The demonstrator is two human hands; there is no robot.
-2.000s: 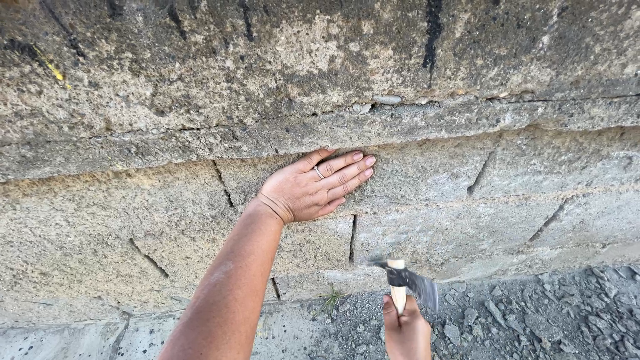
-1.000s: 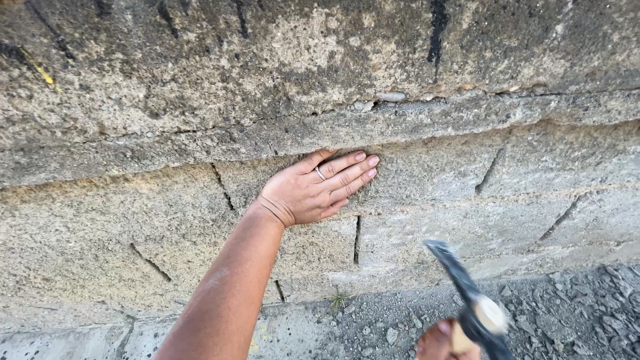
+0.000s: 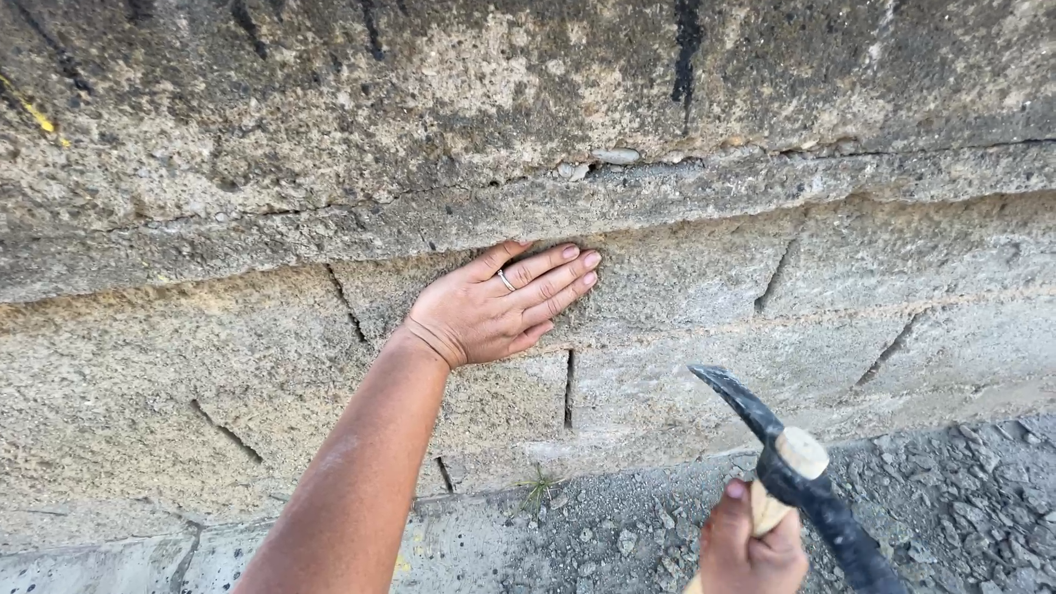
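My left hand (image 3: 503, 309) lies flat against the rough block wall (image 3: 676, 280), just under an overhanging concrete ledge (image 3: 495, 214). A ring is on one finger, and the hand holds nothing. At the lower right, my right hand (image 3: 751, 540) grips the pale wooden handle (image 3: 767, 507) of a small pick (image 3: 796, 470) close below its dark metal head. One pointed, flattened end of the head is toward the wall, apart from it; the other end runs off toward the bottom edge of the view.
Loose broken rubble (image 3: 940, 503) covers the ground at the wall's foot on the right. A small grass tuft (image 3: 538, 488) grows at the base. Dark joints (image 3: 568, 388) run between the blocks. A pale concrete strip (image 3: 99, 569) lies at the lower left.
My right hand has moved to the right with the pick since the earliest frame, and the pick's head is now turned differently. My left hand stays in the same place on the wall.
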